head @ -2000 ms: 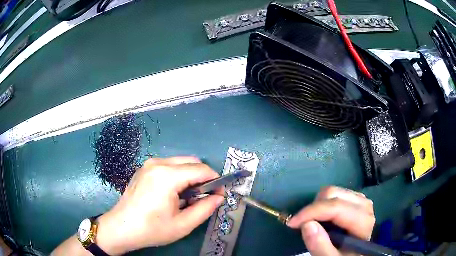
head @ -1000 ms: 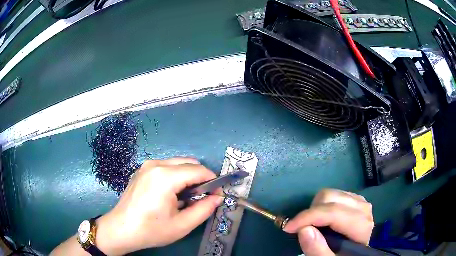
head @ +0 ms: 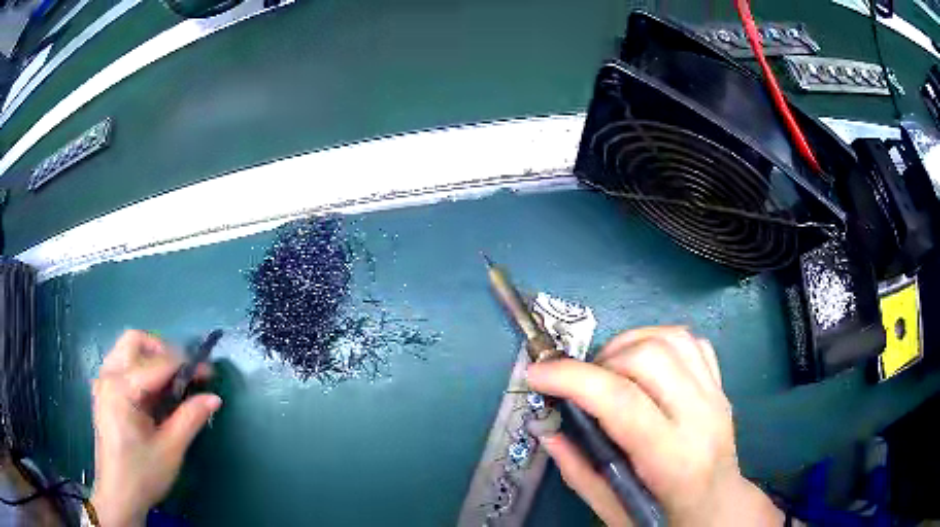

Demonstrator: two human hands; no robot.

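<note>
My right hand (head: 644,412) holds the soldering iron (head: 515,314) by its black handle, with the brass-coloured barrel and thin tip pointing up and left, above the top end of the grey fixture strip (head: 505,453). The strip carries a row of small shiny round parts and is partly covered by my right hand. My left hand (head: 144,412), slightly blurred, holds the dark tweezers (head: 196,360) at the lower left, away from the strip. A pile of thin dark components (head: 304,293) lies between the hands, with strands scattered to its right.
A black fan with wire guard (head: 701,196) stands at right, a red cable (head: 773,82) over it. Right of it are a box with silvery contents (head: 828,293) and a yellow sponge (head: 900,327). More strips (head: 840,75) lie beyond the white rail (head: 361,177), one at far left (head: 70,154).
My left hand with the tweezers has moved left, off the strip. The iron's tip has lifted away from the round parts and now points up-left. The view has shifted, and strips beyond the rail sit further right.
</note>
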